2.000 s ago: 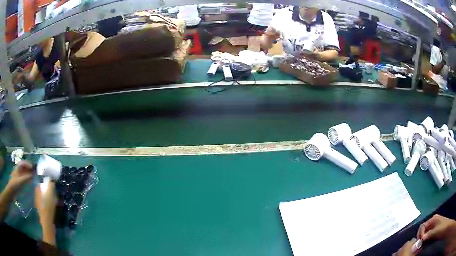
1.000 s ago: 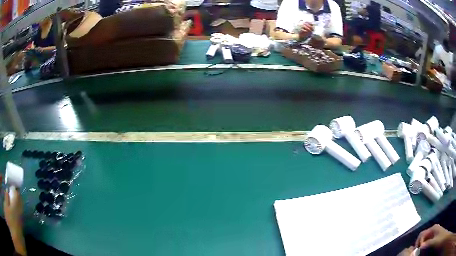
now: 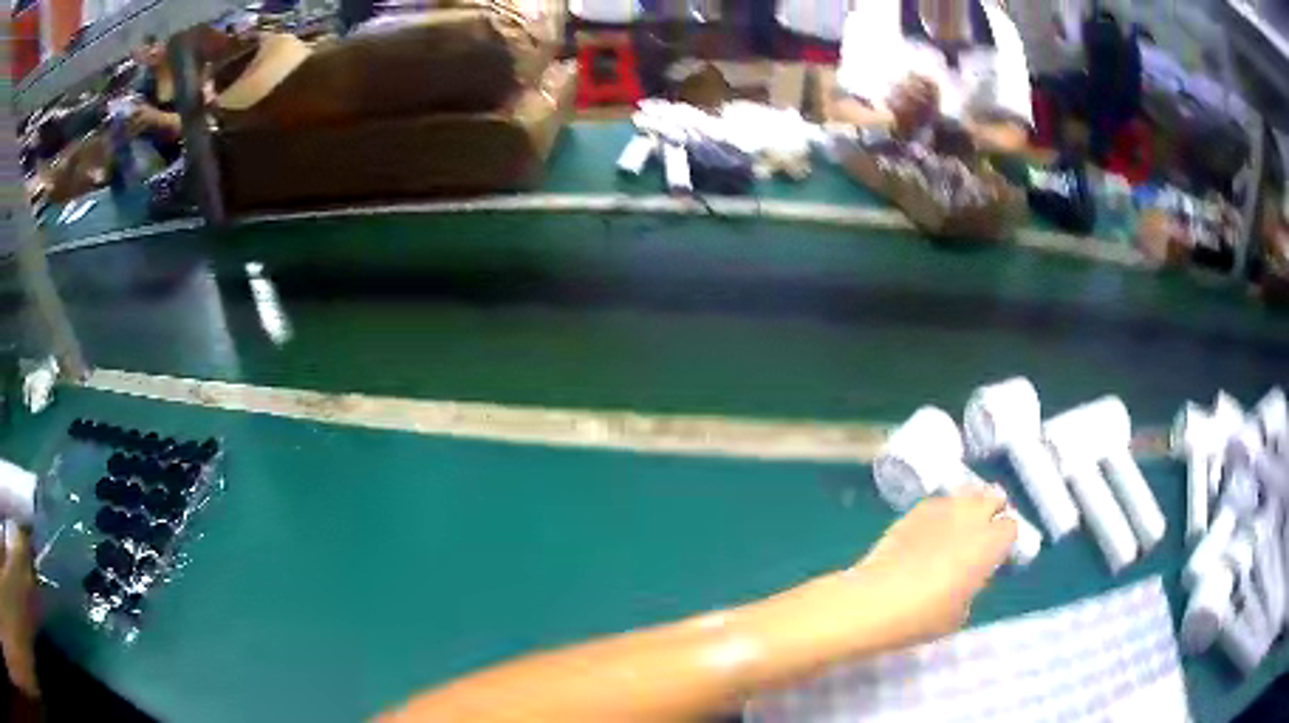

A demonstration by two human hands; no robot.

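My left hand (image 3: 968, 530) reaches in from the bottom, its forearm crossing the bench. Its blurred fingers are closed around the handle of the leftmost white hair dryer (image 3: 917, 449), which lies on the bench with its round head past my fingers. Part of the handle is hidden by the hand. The white label sheet (image 3: 1046, 657) lies below my hand and forearm, cut off by the bottom edge. My right hand is not in view.
More white hair dryers (image 3: 1043, 459) lie to the right, with a heap (image 3: 1244, 523) at the right edge. Black round caps (image 3: 134, 494) lie on clear film at left. Another person's hand (image 3: 14, 586) holds a white unit. A pale strip (image 3: 566, 421) borders the belt (image 3: 495, 332).
My left hand has come into view and taken hold of the leftmost dryer's handle. The hands at the lower right corner no longer show. The view has shifted; the sheet sits lower in the picture.
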